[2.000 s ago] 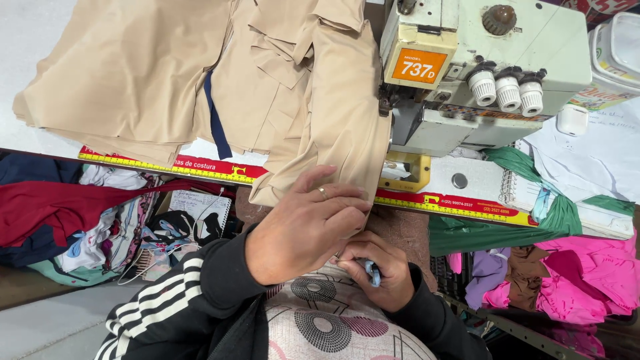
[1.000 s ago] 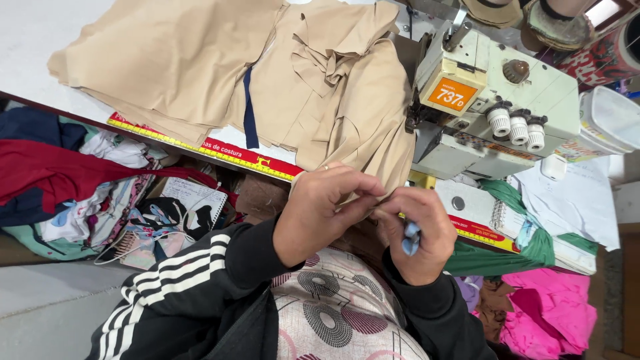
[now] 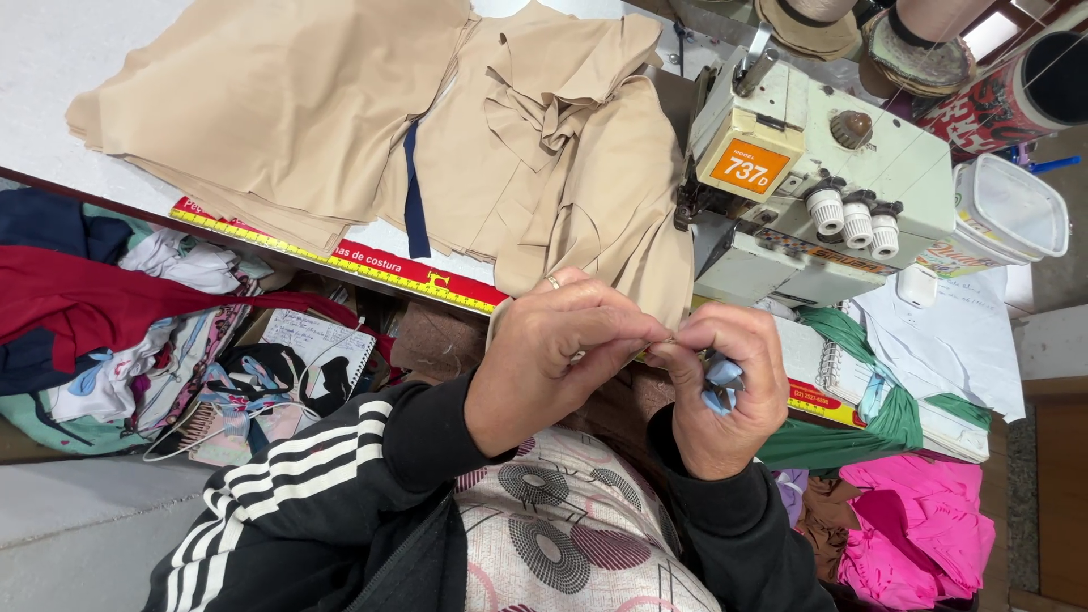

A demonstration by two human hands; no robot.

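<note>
My left hand (image 3: 565, 357), with a ring on one finger, pinches the edge of the beige fabric (image 3: 633, 195) between thumb and forefinger. Its fingertips meet those of my right hand (image 3: 735, 382), which pinches at the same spot. Tucked in the curled fingers of my right hand is a small light-blue object (image 3: 722, 384), partly hidden; its kind is unclear. The beige fabric hangs from the table beside the overlock sewing machine (image 3: 816, 170). A stack of beige cut pieces (image 3: 280, 102) lies to the left, with a navy strip (image 3: 416, 195) over it.
A measuring tape (image 3: 340, 262) runs along the table's front edge. Below left are heaped clothes (image 3: 102, 314) and a spiral notebook (image 3: 319, 340). Green fabric (image 3: 858, 442), pink fabric (image 3: 918, 535) and a plastic tub (image 3: 1011, 204) are at the right. Thread cones (image 3: 926, 34) stand behind the machine.
Two seconds ago my left hand lay flat over the beige fabric; now it is raised, its fingertips pinched against those of my right hand. The view has shifted.
</note>
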